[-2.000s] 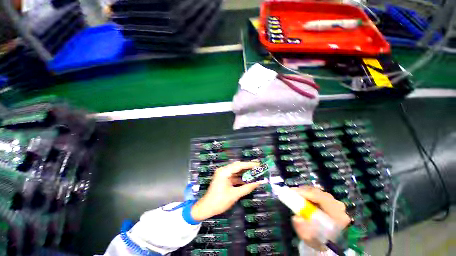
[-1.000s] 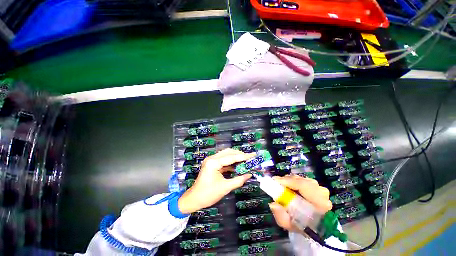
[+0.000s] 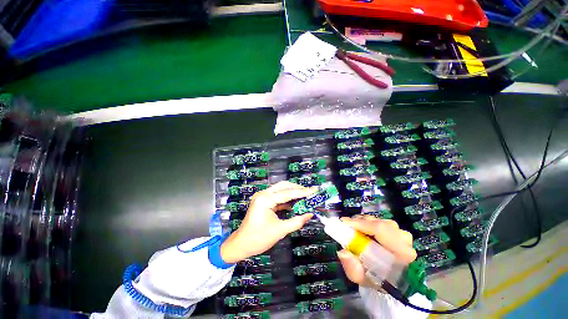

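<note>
My left hand (image 3: 265, 219) holds one small green circuit board (image 3: 315, 200) between thumb and fingers, above the tray. My right hand (image 3: 381, 245) is closed around a clear glue syringe (image 3: 375, 260) with a white front end, a yellow-orange band and a green rear cap (image 3: 418, 281). The syringe's thin tip is at the lower edge of the held board; whether it touches cannot be told. The clear board tray (image 3: 219, 163) below bears several columns of similar boards, partly hidden by my hands.
Behind the tray lies a pale cloth (image 3: 330, 103) with a white label (image 3: 307, 56) and red-handled pliers (image 3: 367, 67). Stacked trays (image 3: 40, 205) stand at left. A red bin (image 3: 411, 14), a black box with yellow strip (image 3: 470, 56) and a blue bin (image 3: 59, 25) are beyond. Hoses (image 3: 492, 218) run at right.
The view has shifted, so the bins and cloth sit higher than two seconds ago. The held board and the syringe have stayed close together, with the board's face now turned more towards the camera.
</note>
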